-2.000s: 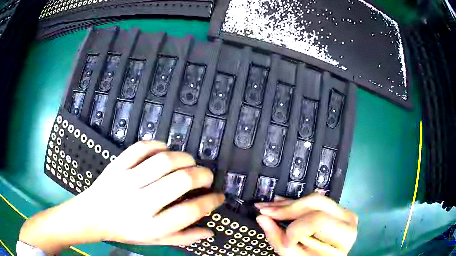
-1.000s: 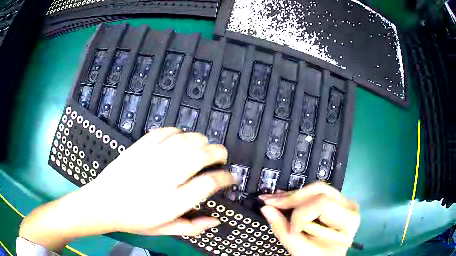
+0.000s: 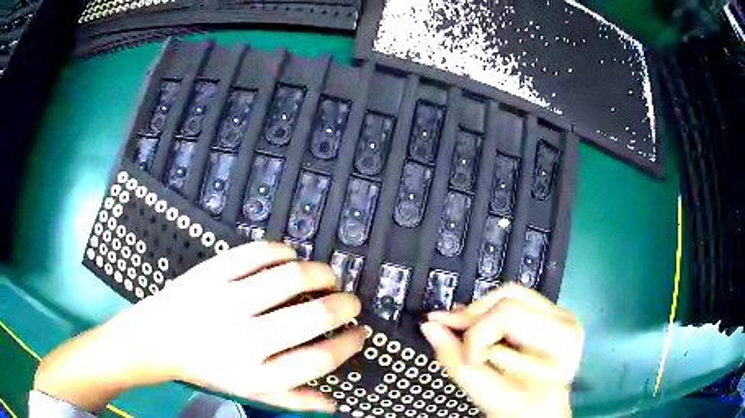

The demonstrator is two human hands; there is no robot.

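A dark ribbed tray holds rows of glossy black housings. A black perforated sheet of small pale gold rings lies over its near side, with some places empty. My left hand is bare and rests over the sheet, fingers bent, fingertips by the near housings; whether it holds anything is hidden. My right hand is bare, with thumb and forefinger pinched on a thin dark tool whose tip points left, close to a near-row housing. Most of the tool is hidden in the hand.
A flat black tray of white specks lies beyond the housing tray at the right. A stack of dark trays with ring rows is at the far left. Dark ribbed piles stand at the right edge. The green bench has yellow lines.
My left fingers have drawn back slightly, uncovering more near housings, and the dark thing seen at them a second ago no longer shows. My right hand has stayed nearly in place, pinched near the sheet's edge.
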